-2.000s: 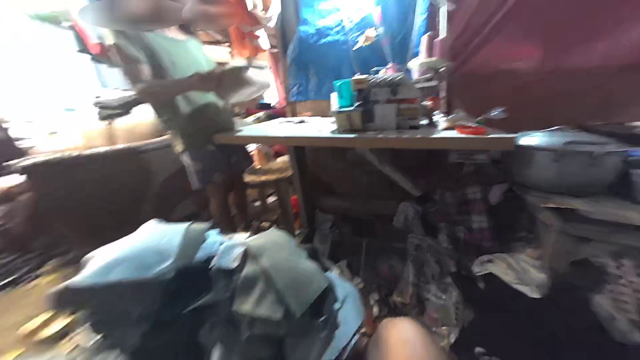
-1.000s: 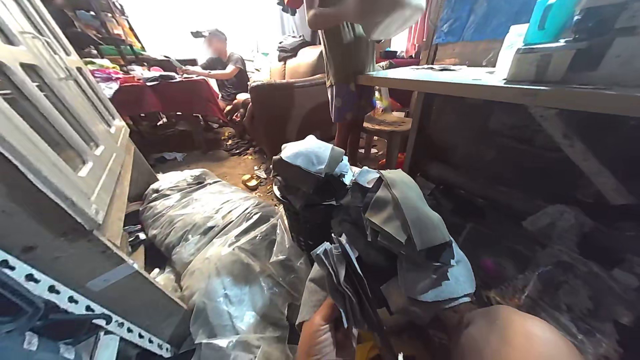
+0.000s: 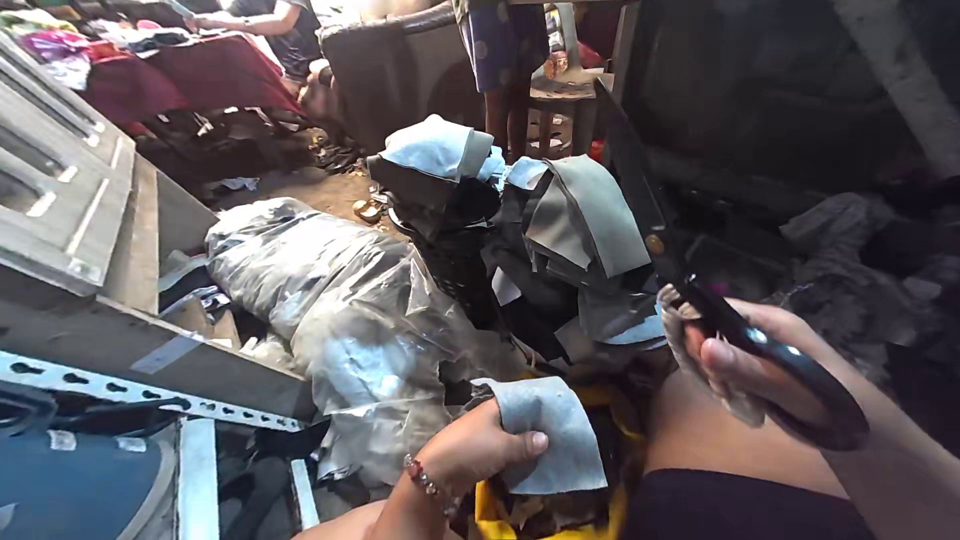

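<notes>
My left hand [image 3: 480,450], with a beaded bracelet at the wrist, pinches a light grey piece of fabric [image 3: 559,435] low in the middle of the view. In my right hand [image 3: 757,360] is a pair of large black-handled scissors [image 3: 656,244], blades pointing up and seemingly together; one handle loop is wrapped in pale cloth. Beneath the fabric piece lies a yellow-edged container or bag [image 3: 491,514] with scraps inside. Beyond both hands, grey and dark fabric pieces [image 3: 600,210] hang over a pile, beside a black basket [image 3: 457,270].
A large clear plastic bag, stuffed full [image 3: 330,277], lies left of centre. Farther left are a wooden cabinet [image 3: 75,172] and a perforated metal rail [image 3: 135,390]. A person [image 3: 495,52] stands near a stool [image 3: 574,86]; another sits by a red-draped table [image 3: 187,79].
The scissors are now plainly in view in my right hand. My left hand now holds a light grey fabric piece; one second ago it was at a bunch of dark and grey strips.
</notes>
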